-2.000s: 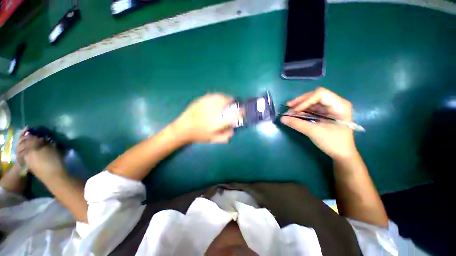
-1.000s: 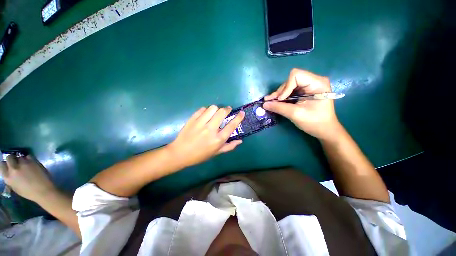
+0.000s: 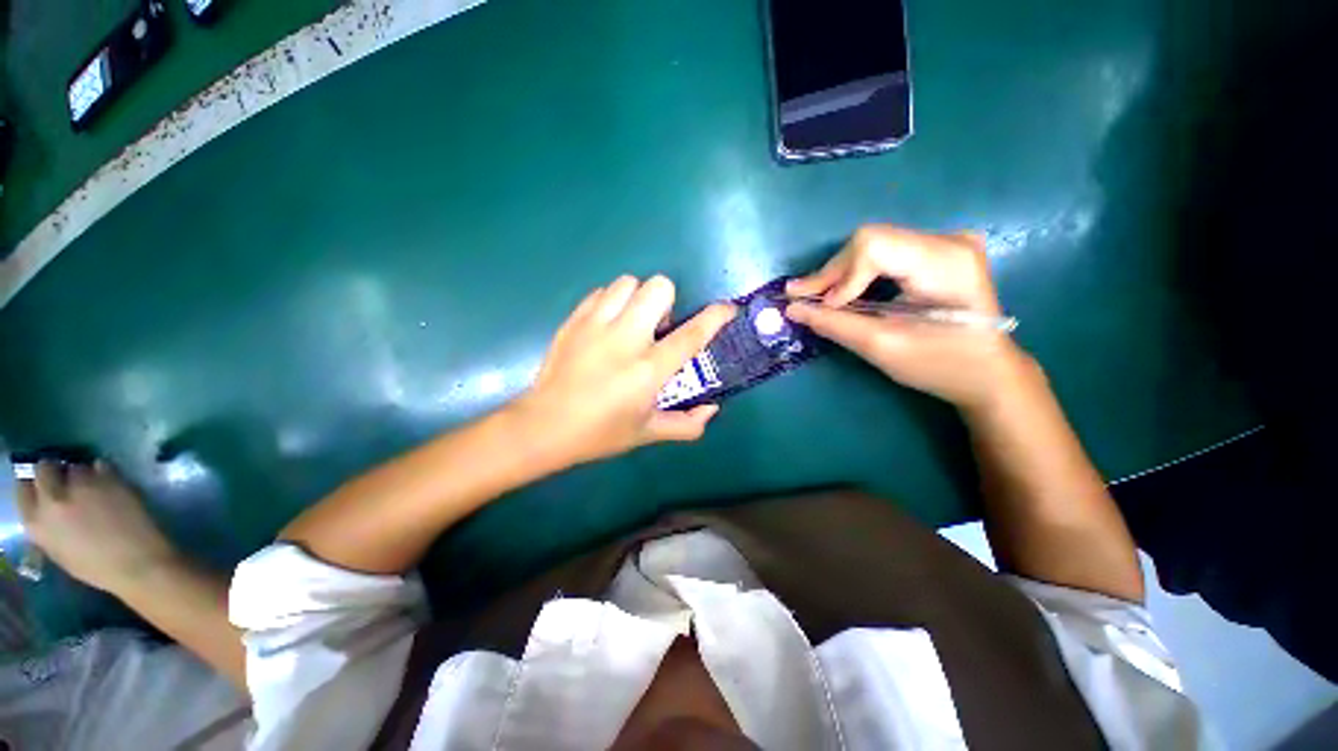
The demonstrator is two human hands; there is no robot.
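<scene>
A small dark handset body lies slanted on or just above the green bench in front of me. It has a white label at its left end and a bright round part near its right end. My left hand grips the handset's left end, with the fingers over its upper edge and the thumb at its lower edge. My right hand holds a slim pale tool like a pen. The tool's tip is at the handset's right end, hidden by my fingertips.
A smartphone lies beyond my hands at the top. A worn pale strip curves across the upper left, with a small dark handset beyond it. Another person's hand works on a dark object at the far left.
The handset was blurred and apart from the tool two seconds ago; the right hand then came to its right end. Since one second ago, the left fingers have shifted slightly and uncover more label.
</scene>
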